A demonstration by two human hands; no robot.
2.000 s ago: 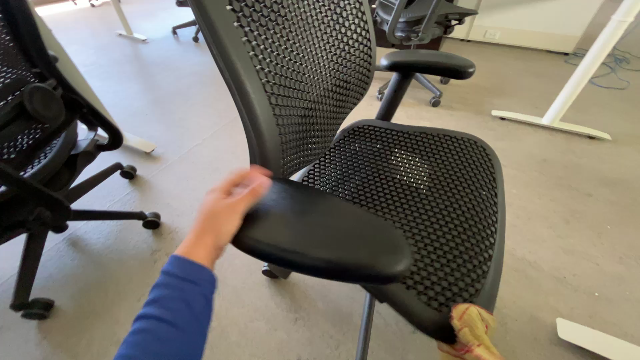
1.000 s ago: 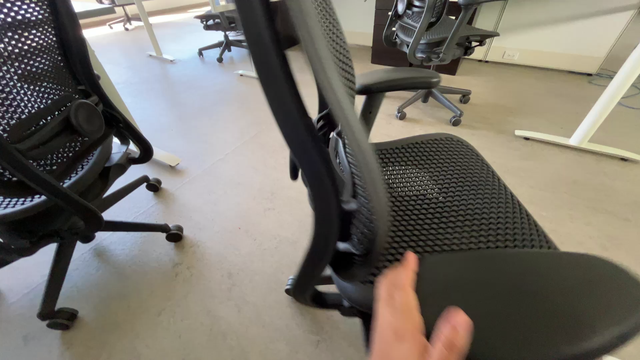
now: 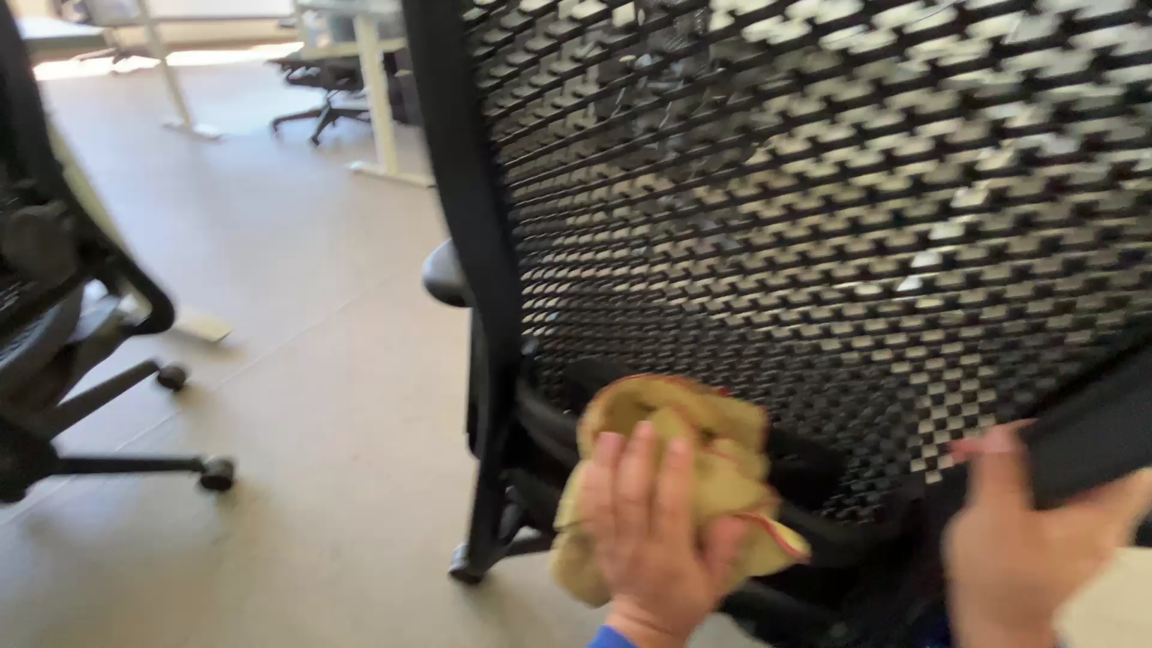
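My left hand (image 3: pixel 661 526) holds a crumpled yellow cloth (image 3: pixel 670 468) with red edging, pressed at the lower part of the black lattice backrest (image 3: pixel 810 207) of an office chair. The fingers lie over the cloth, the thumb to the right. At the right edge my right hand (image 3: pixel 1017 549), blurred, grips the chair's black armrest (image 3: pixel 1093 423), with the thumb on its near end; its other fingers are partly hidden. The chair's other armrest (image 3: pixel 445 274) shows beyond the left side of the backrest frame (image 3: pixel 459 162).
Another black office chair (image 3: pixel 54 378) stands at the left, its caster (image 3: pixel 217 473) on the grey floor. White desk legs (image 3: pixel 373 90) and a further chair (image 3: pixel 324 94) are at the back. A pale flat thing (image 3: pixel 1111 598) shows at lower right.
The view has swung round to the backrest. The yellow cloth, by the seat's front edge two seconds ago, is now in my left hand at the backrest; my right hand has come onto an armrest.
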